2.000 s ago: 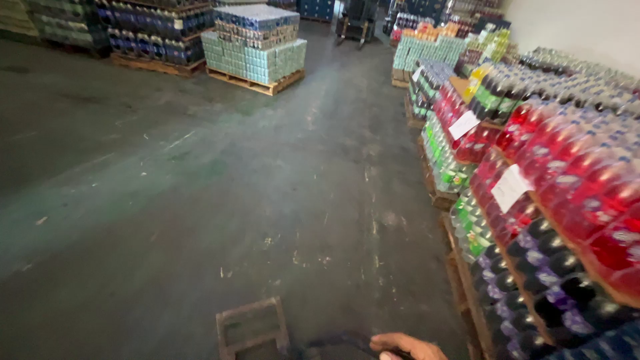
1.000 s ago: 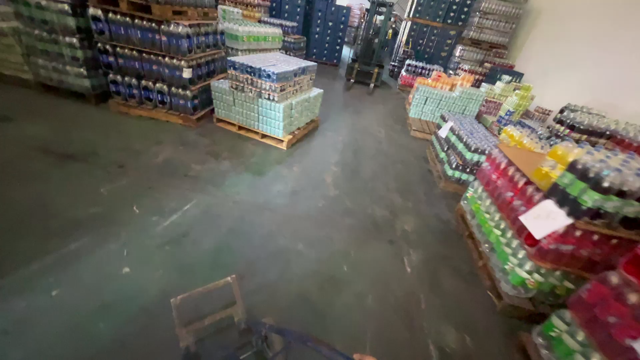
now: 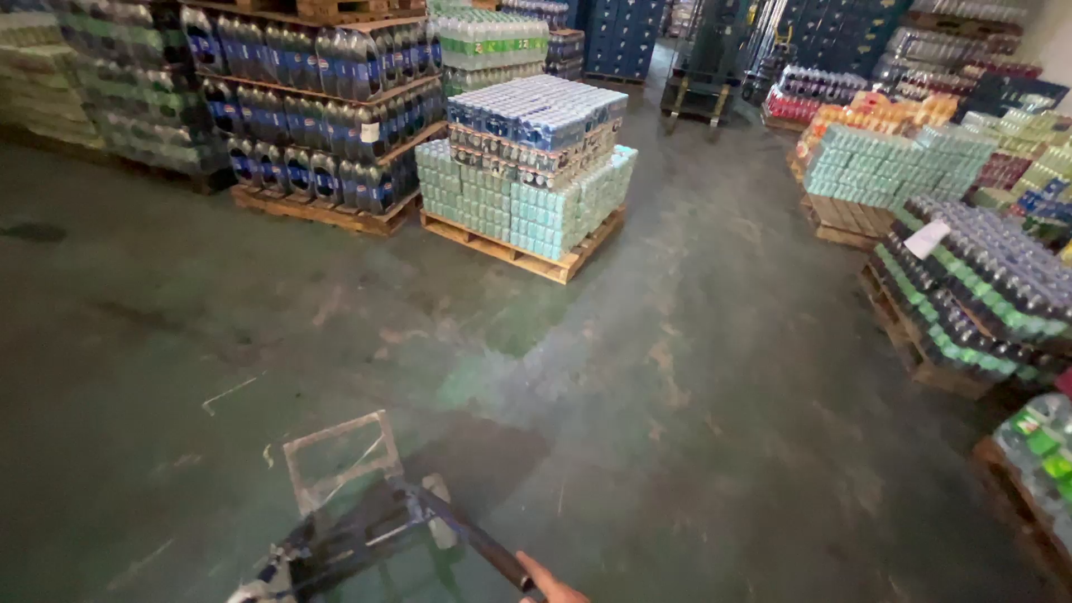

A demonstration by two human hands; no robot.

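Observation:
A worn metal hand truck (image 3: 368, 528) is tilted low over the floor at the bottom of the view, its rectangular toe frame pointing up and left. A pale wheel (image 3: 440, 511) shows beside its dark side rail. My right hand (image 3: 553, 584), cut off by the bottom edge, is at the end of that rail, with a finger above it and part of another below, closed around the bar. Most of this hand is hidden below the frame. My left hand is out of view.
A pallet of shrink-wrapped cans (image 3: 544, 209) stands ahead, with stacked dark soda bottles (image 3: 327, 126) to its left. Bottle pallets (image 3: 971, 293) and a pallet of pale green packs (image 3: 863, 167) line the right. A forklift (image 3: 703, 75) stands at the back.
The view has swung left. The hand truck shows more fully, its toe frame farther from the bottom edge. The pallets ahead look nearer.

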